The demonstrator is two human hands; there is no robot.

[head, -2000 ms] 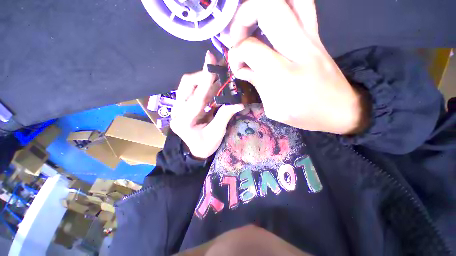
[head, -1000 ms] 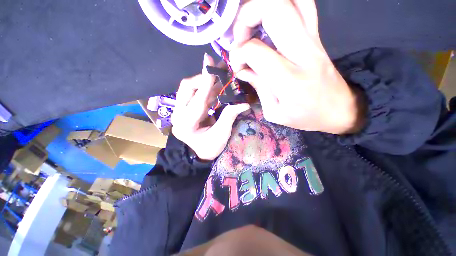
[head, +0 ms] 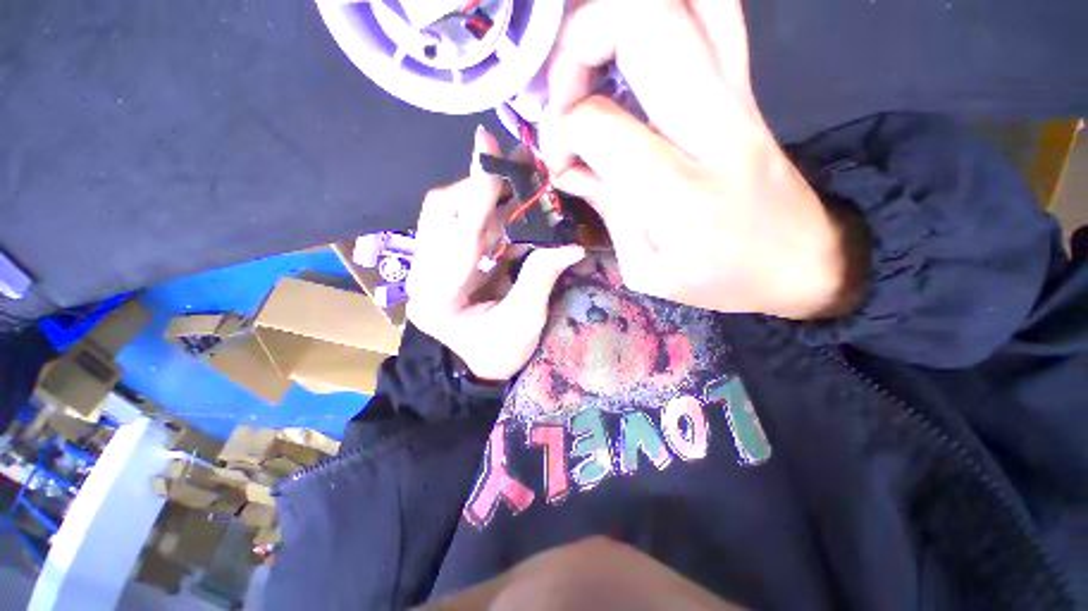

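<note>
The white-lavender spoked fan head point(head: 394, 62) is at the top edge, partly cut off, with a little red wire in its centre. My right hand point(head: 710, 191) is closed around the pale part below and beside the ring, its fingertips by thin red wires point(head: 532, 149). My left hand point(head: 471, 269) holds a black battery holder or inner housing point(head: 507, 171) between finger and thumb, below the ring. The wires run from the pale part to a small component on the black unit. My fingers hide much of both parts, and the right fingertips' exact contact is unclear.
The dark bench top point(head: 215, 131) lies beyond the hands. Pale handle parts point(head: 388, 265) show in a carton left of my left hand. An open brown carton point(head: 328, 328) stands on the blue floor. More cartons point(head: 197, 483) and a long white surface point(head: 102, 513) are at lower left.
The fan head has shifted slightly left and down in the picture. The black unit and red wires have moved slightly; both hands keep their holds.
</note>
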